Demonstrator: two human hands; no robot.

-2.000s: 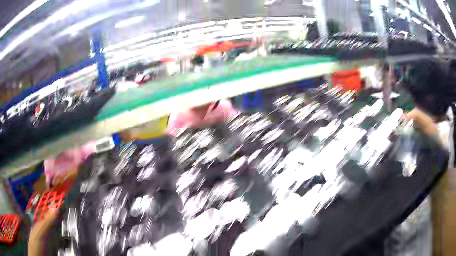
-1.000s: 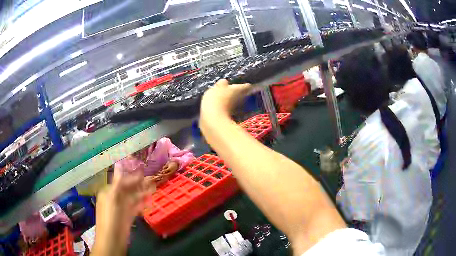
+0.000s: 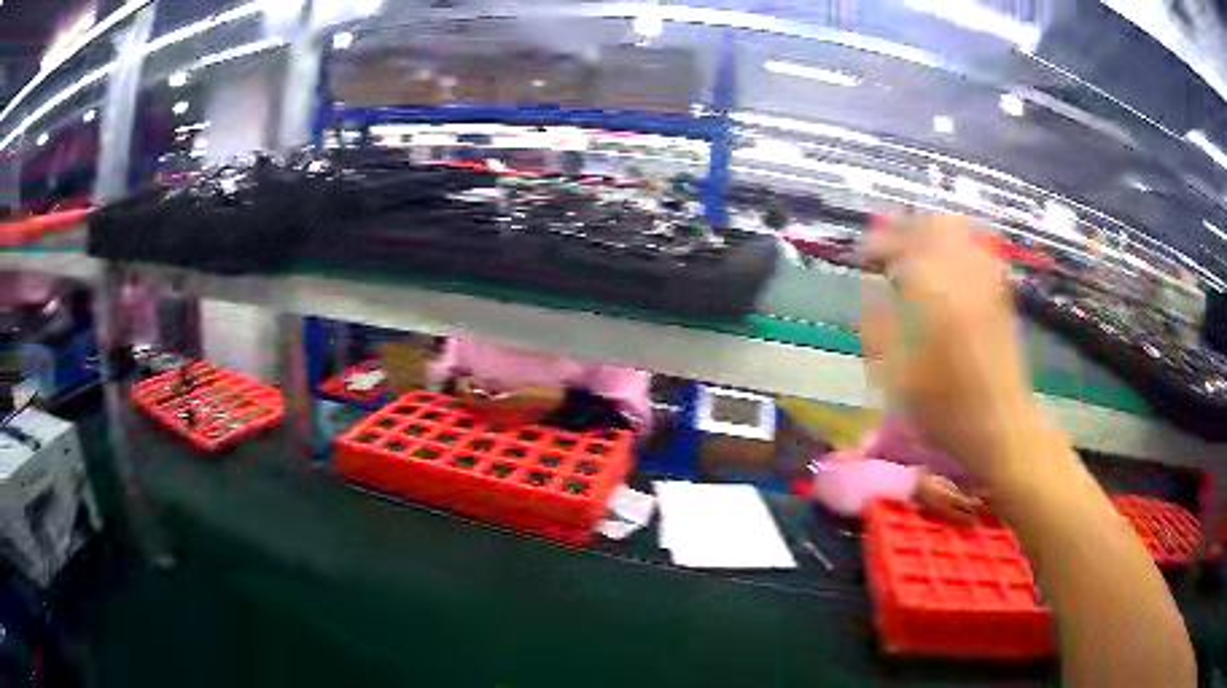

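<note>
My right hand (image 3: 939,289) is raised at the right, in front of the upper shelf. It is blurred, and I cannot tell if its fingers hold anything; a red patch shows beside the fingertips. My left hand is not in view. A long black tray (image 3: 538,255) with shiny, blurred parts heaped in it stands on the shelf, left of my hand. Another black tray (image 3: 1137,356) lies to the right of my wrist.
Below the shelf's pale edge (image 3: 565,327), red grid trays (image 3: 464,491) (image 3: 942,632) stand on the dark green bench (image 3: 404,605). White paper (image 3: 727,524) lies between them. People in pink sleeves (image 3: 861,481) sit across the bench. A metal post (image 3: 299,363) stands at the left.
The view has swung left, away from the people in white. My left hand has left the picture. My right hand now shows further right, away from the black tray's edge.
</note>
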